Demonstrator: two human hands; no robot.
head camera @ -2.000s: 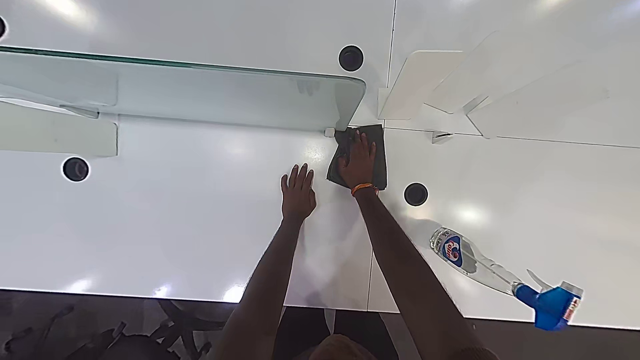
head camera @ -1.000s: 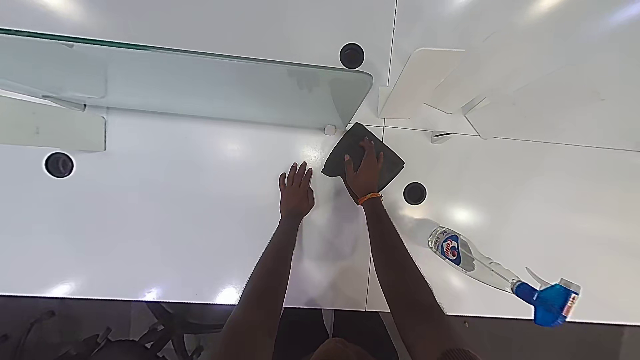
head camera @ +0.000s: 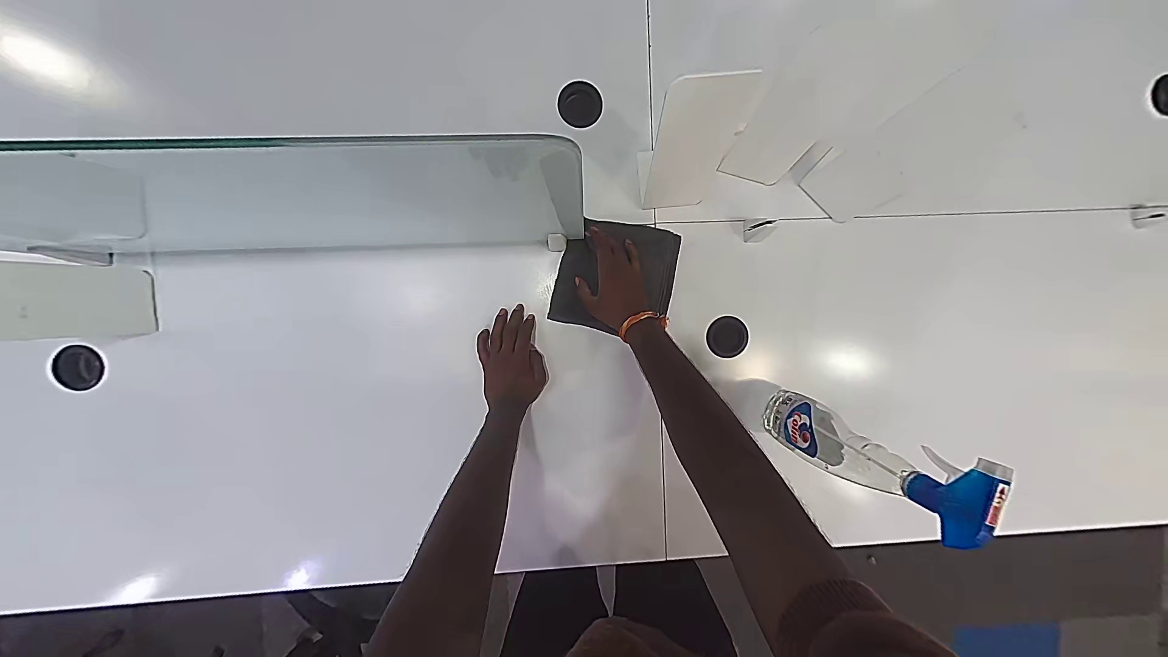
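Note:
A dark folded cloth (head camera: 659,260) lies on the glossy white table (head camera: 347,429), beside the right end of a glass panel (head camera: 365,196). My right hand (head camera: 620,283), with an orange band at the wrist, presses flat on the cloth, fingers spread. My left hand (head camera: 512,358) rests on the bare tabletop to the left of the cloth and holds nothing. To the right, a clear Colin spray bottle (head camera: 849,447) with a blue trigger head lies on its side near the table's front edge.
Round black grommets (head camera: 727,337) are set in the tabletop, one (head camera: 580,104) behind the glass panel and another (head camera: 78,367) at the left. White panels (head camera: 707,137) stand at the back right. A small white bracket (head camera: 757,230) sits on the seam. A pale panel (head camera: 73,301) is at far left.
The cloth has turned under my right hand since a second ago and now lies against the glass panel's corner. My left hand stays on the tabletop.

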